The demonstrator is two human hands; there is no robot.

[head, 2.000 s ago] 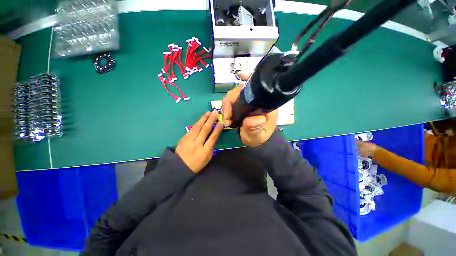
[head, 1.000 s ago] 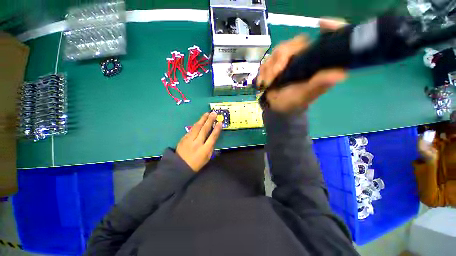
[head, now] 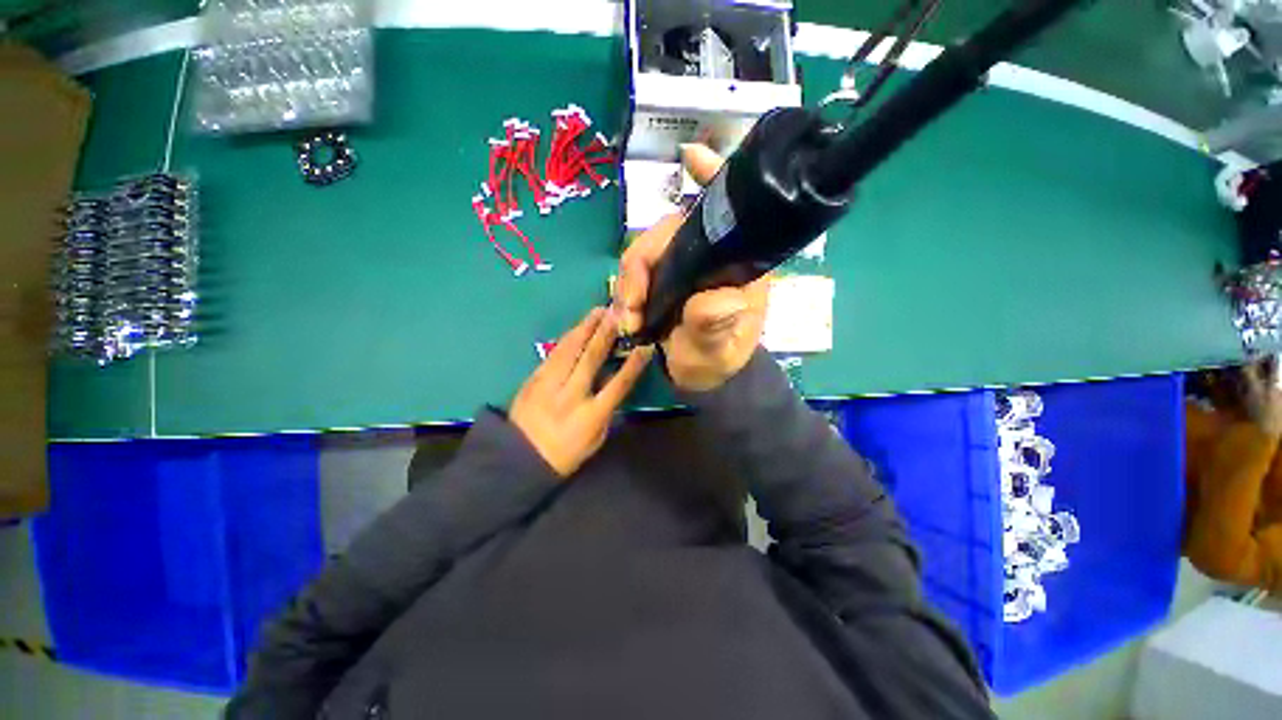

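My right hand point(head: 717, 331) is shut on the black electric screwdriver point(head: 738, 211), which tilts down to the left with its tip over the left end of the assembly fixture point(head: 799, 312). My left hand point(head: 565, 401) lies flat at the fixture's left end, its fingertips close to the screwdriver tip. The round circuit board at that end is mostly hidden by my fingers and the tool. I cannot tell whether my left fingers grip it or only press on it.
The screw feeder point(head: 710, 120) stands behind the fixture. Red connector cables point(head: 541, 176) lie left of it. A loose round board point(head: 326, 158) and blister trays point(head: 127, 267) are further left. A blue bin point(head: 1104, 521) with white parts is at right, beside another person's sleeve point(head: 1237, 492).
My right hand has brought the screwdriver back from the feeder side, down and left over the fixture's left end. My left hand has stayed at the board. The camera view has shifted slightly.
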